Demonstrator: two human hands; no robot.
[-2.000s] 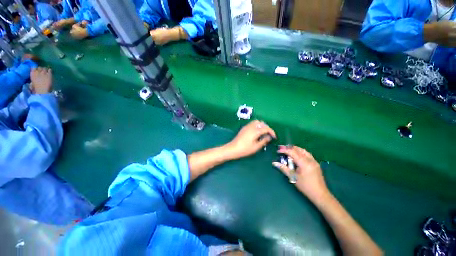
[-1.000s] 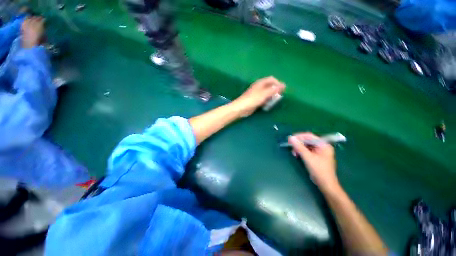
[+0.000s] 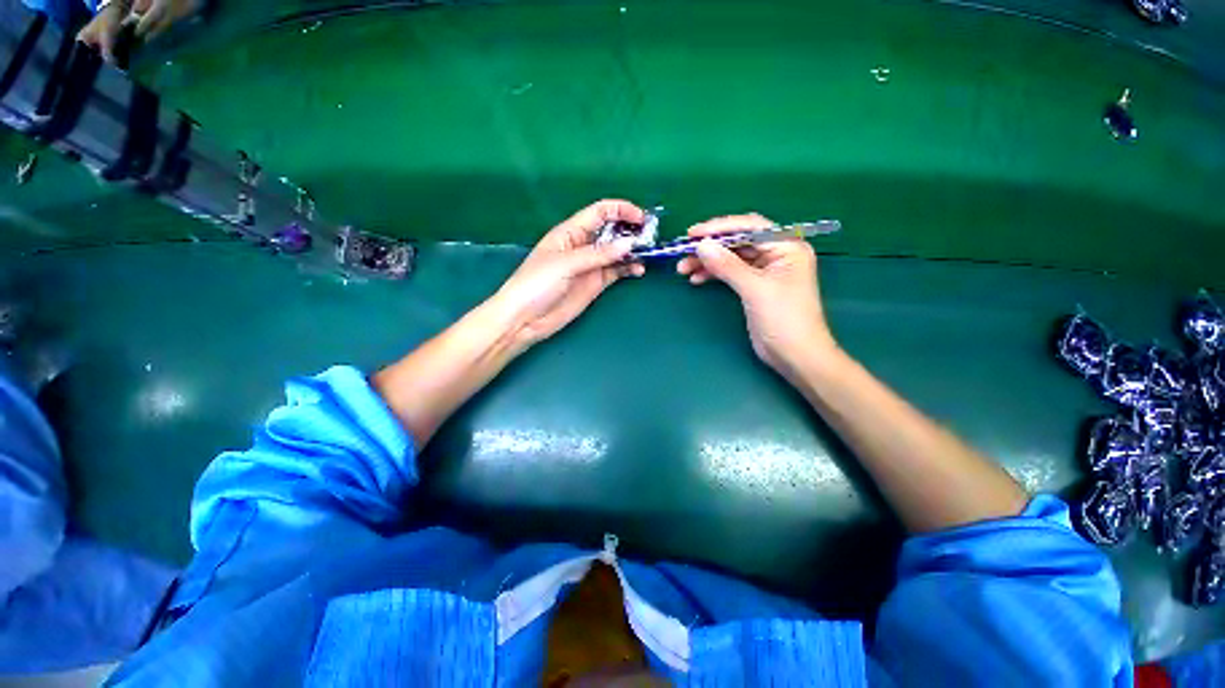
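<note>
My left hand (image 3: 571, 269) holds a small square unit (image 3: 626, 233) with a pale rim and dark centre between thumb and fingers, above the green bench. My right hand (image 3: 763, 276) grips a slim silver tool (image 3: 793, 233), like tweezers, between thumb and fingers. The tool lies nearly level. Its thin tip reaches left to the lower edge of the unit; whether it touches cannot be told. Both hands are bare, side by side near the image centre.
A pile of dark shiny units (image 3: 1142, 430) lies at the right. A small dark part with a thin tail (image 3: 1120, 121) lies on the bright green strip (image 3: 752, 101). A dark-banded metal post (image 3: 202, 175) slants in from the upper left. Another person's hands show top left, a blue sleeve at left.
The view has turned downward. My hands have come together, and the left now holds the unit up at the tool's tip. The tool, earlier apart from the left hand, now points at the unit.
</note>
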